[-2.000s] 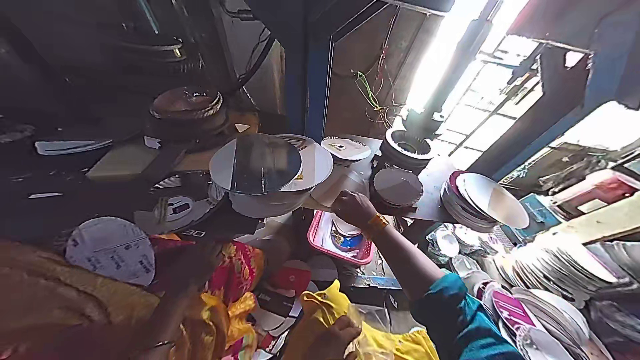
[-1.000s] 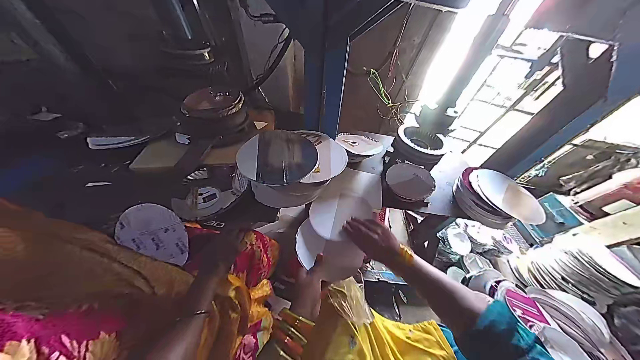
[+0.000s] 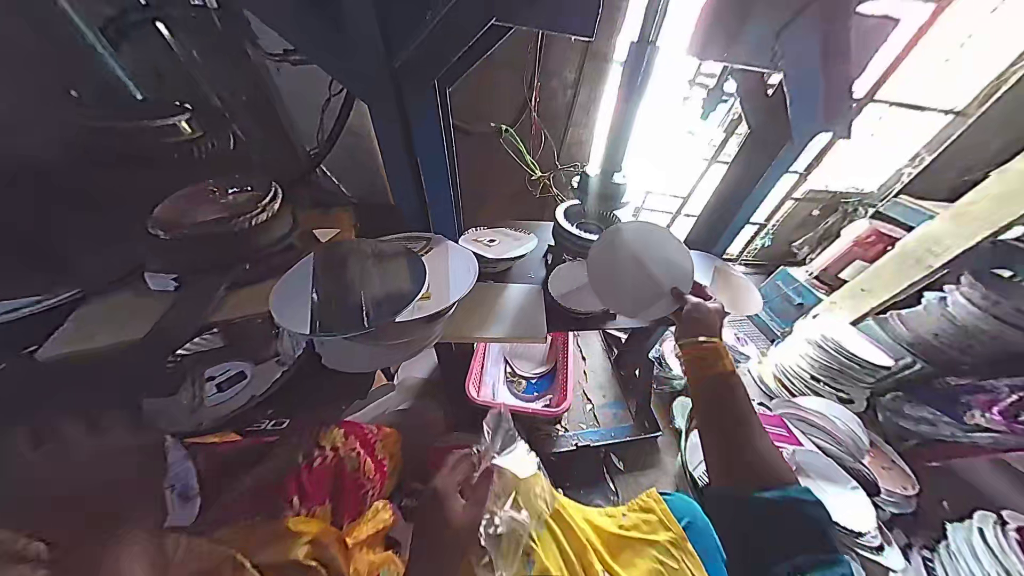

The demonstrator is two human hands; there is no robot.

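Observation:
My right hand (image 3: pixel 700 314) grips the lower right edge of a flat grey-white round disc (image 3: pixel 640 270), held tilted in front of the round die of a press (image 3: pixel 588 220). Behind it, another round disc (image 3: pixel 574 288) lies on the die at the right. My left hand (image 3: pixel 462 488) is low in the middle, blurred and dim, beside crumpled clear plastic (image 3: pixel 506 480) over the yellow garment; whether its fingers hold the plastic I cannot tell. Large round discs (image 3: pixel 368 288) lie stacked left of the wooden board (image 3: pixel 500 314).
A pink plastic basket (image 3: pixel 474 388) with plates inside stands below the board. A blue steel frame post (image 3: pixel 428 152) rises behind. Stacks of paper plates (image 3: pixel 824 360) crowd the right. A co-worker in a patterned red and yellow garment (image 3: pixel 348 472) is at the lower left.
My right hand has moved up and right with a disc, from over the basket to the right-hand die. My left hand, at the discs one second ago, is now down by the plastic.

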